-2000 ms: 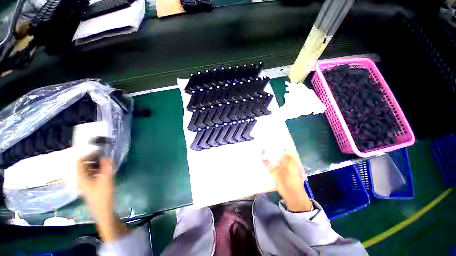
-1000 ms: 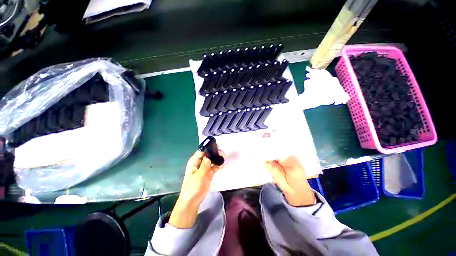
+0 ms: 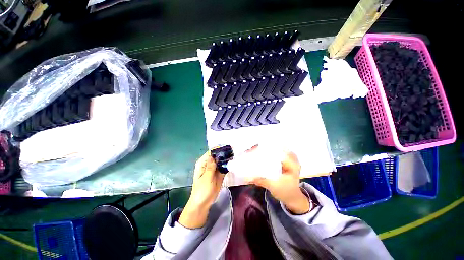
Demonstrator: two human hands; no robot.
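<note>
My left hand holds a black angled housing upright near the front edge of the white sheet. My right hand is closed around a whitish shape that looks like the squeeze bottle. Its pale end points at the housing and seems to meet its side. Its outline is washed out against the sheet, so contact is hard to tell. Black V-shaped pieces lie in several neat rows on the sheet, each with a small light dot at the top end.
A pink basket of black inserts stands right, beside a crumpled white cloth and a yellowish post. An open clear bag holding stacked housings lies left. Blue crates and a round black stool are below.
My left hand brought a housing from the bag to the sheet's front and now holds it more upright. My right hand has moved left towards it, with the whitish shape between them.
</note>
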